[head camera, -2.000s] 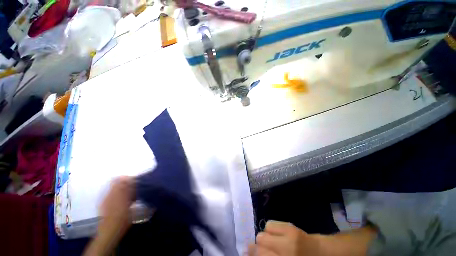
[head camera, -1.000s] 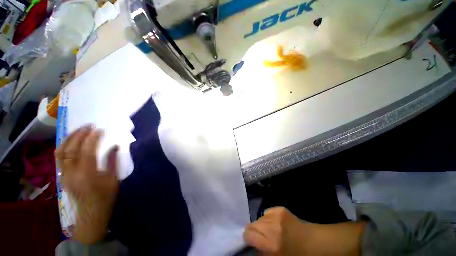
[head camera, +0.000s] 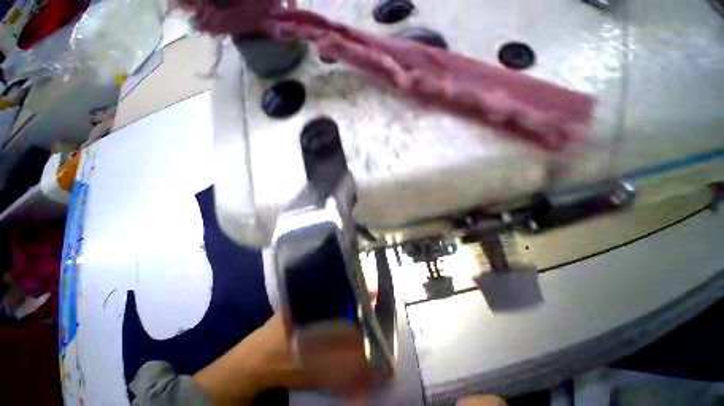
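Observation:
The navy garment panel lies on the white table left of and partly behind the machine head, with a deep curved edge at its left. A strip of white cloth shows right of the chrome part. My left hand lies over the navy panel, its fingers hidden behind the shiny chrome part. My right hand is a small sliver at the bottom edge, its fingers not visible. The needle area shows under bright light below the machine head.
A pink cloth strip lies across the top of the machine head. The table's grey ribbed edge curves along the right. Blue tape runs down the table's left edge. Plastic wrap and other items are at the upper left.
The view has moved close over the machine head. My left hand has moved right over the navy panel towards the needle area. My right hand is now mostly out of the picture.

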